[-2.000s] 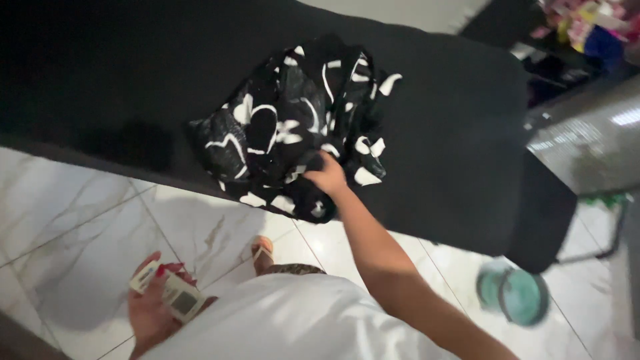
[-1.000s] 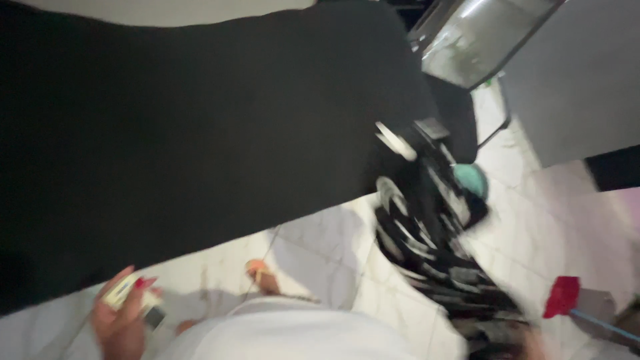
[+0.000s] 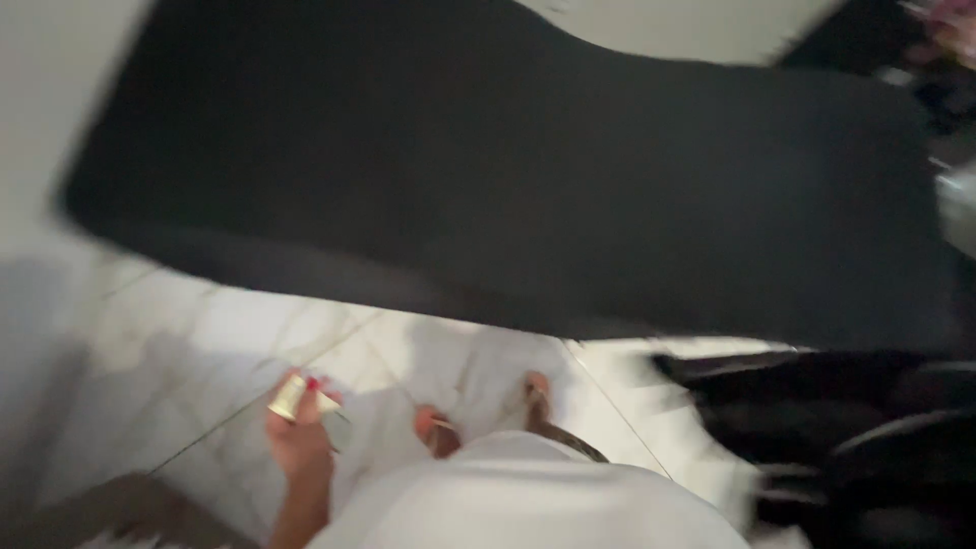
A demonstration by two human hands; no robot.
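My left hand [image 3: 301, 427] is low at the left, over the tiled floor, with a small cream-and-white tag or card [image 3: 288, 396] between its fingers. A black fabric item with white figures [image 3: 816, 427] hangs blurred at the lower right, beside the near edge of a black-covered board, probably an ironing board [image 3: 496, 175]. My right hand cannot be seen; the fabric or the frame's edge hides it.
The black-covered board spans the view in front of me. Marble-look floor tiles [image 3: 221, 328] lie below it, where my feet [image 3: 536, 389] show. Colourful things [image 3: 953, 30] are at the top right, and a blurred brownish thing [image 3: 130, 511] is at the lower left.
The black-and-white fabric, gripped on the board by my right hand two seconds ago, is now off it at the lower right. My left hand still holds the tag. The view has swung.
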